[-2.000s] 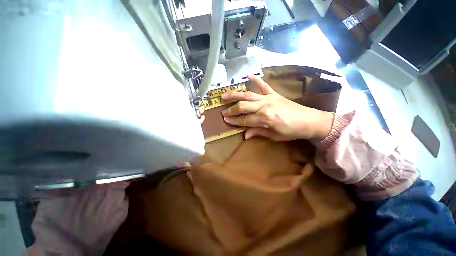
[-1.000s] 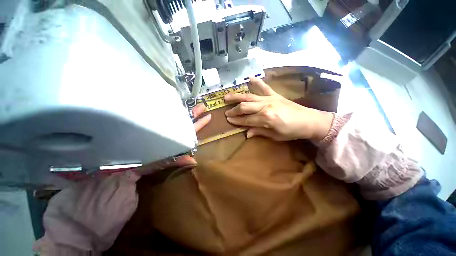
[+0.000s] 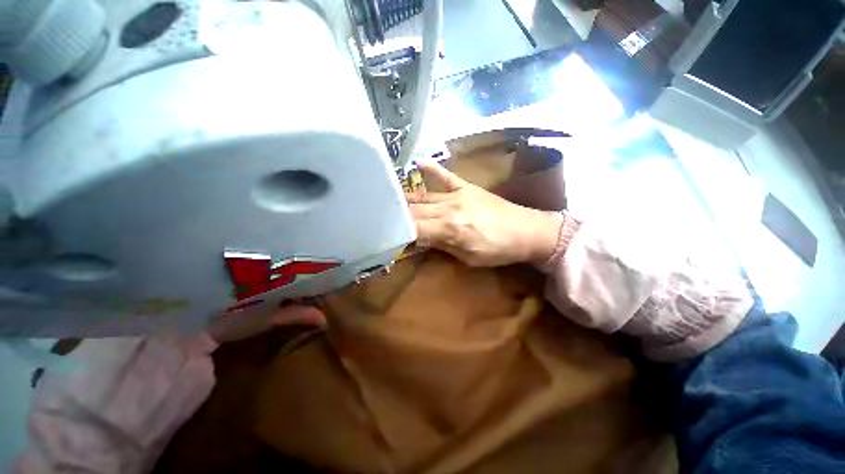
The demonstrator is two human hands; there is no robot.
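Observation:
The brown garment panel [image 3: 445, 343] lies from the machine bed down over the lap. The white machine head [image 3: 213, 176] with a red logo hides most of the clamp. Only a short end of the yellow work clamp [image 3: 413, 180] shows beside the head's tip. My right hand [image 3: 482, 225] lies flat on the cloth at the clamp, its fingertips partly behind the head. My left hand [image 3: 295, 318] is mostly hidden under the head; only part of it shows above the pink sleeve, so its fingers cannot be judged.
The metal clamp carriage [image 3: 397, 93] stands behind the clamp. A control panel with a dark screen [image 3: 764, 51] is at the right rear. A flat dark rectangle [image 3: 788, 230] lies on the white table at right. A folded brown flap [image 3: 540, 176] stands up beyond my right wrist.
The view has shifted, so the machine head covers more of the clamp and its logo shows. The clamp and cloth have moved left with the carriage. My left fingers at the clamp are now hidden.

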